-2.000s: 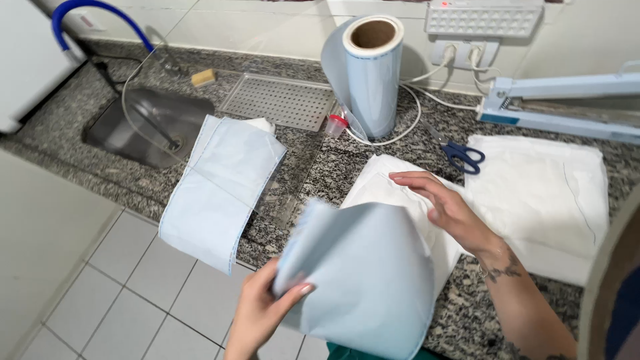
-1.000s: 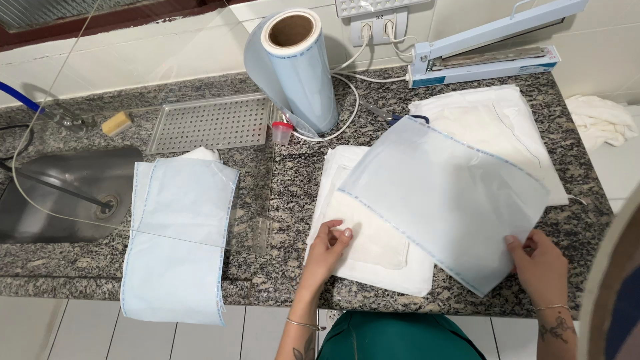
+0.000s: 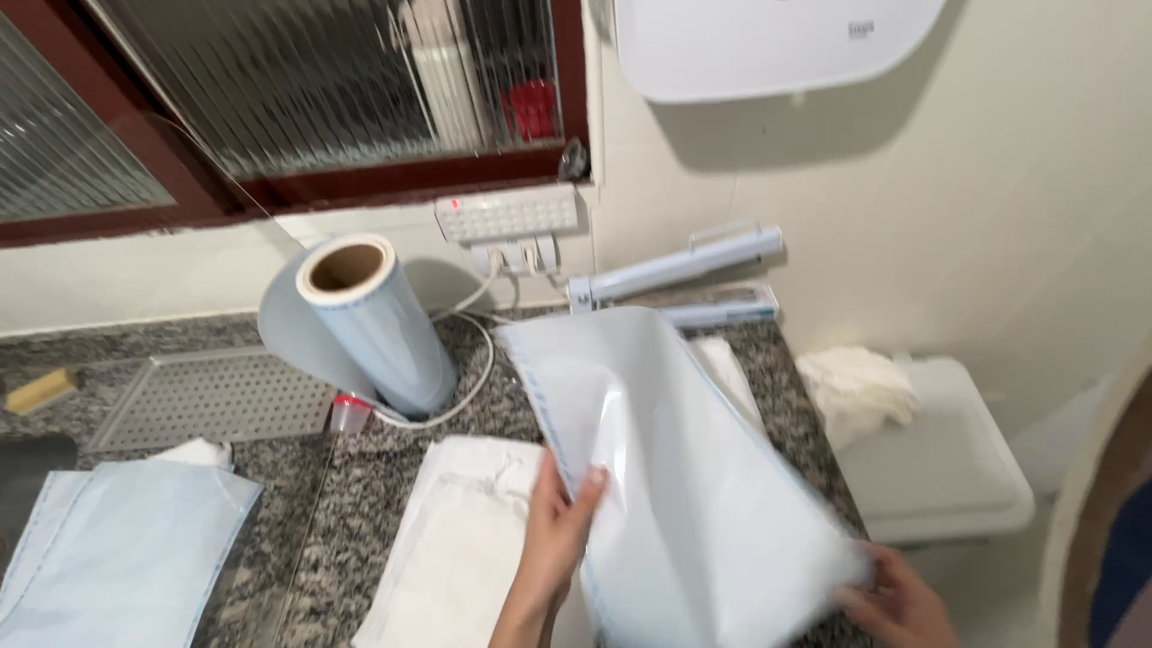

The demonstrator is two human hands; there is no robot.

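My left hand [image 3: 553, 531] pinches the left edge of a light blue sterilization pouch [image 3: 684, 486], held raised and bowed above the granite counter. My right hand [image 3: 895, 598], blurred, is at the pouch's lower right corner. Under and left of the pouch lies a folded white cloth pack [image 3: 450, 540]. Another white pack [image 3: 729, 373] shows partly behind the pouch. More blue pouches [image 3: 135, 540] lie at the left, by the sink. A large roll of blue pouch material [image 3: 387, 333] stands upright behind. The scissors are not visible.
A heat sealer [image 3: 675, 270] with a raised arm is at the back right. White cords loop round the roll. A red-lidded cup [image 3: 349, 412], a perforated metal tray [image 3: 220, 396] and a yellow sponge [image 3: 40, 391] lie to the left. A lidded white bin [image 3: 936, 450] bears crumpled cloth.
The pouch, lying nearly flat over the white packs a second ago, is now lifted and bowed. My left hand has moved onto its left edge. The view has tilted up.
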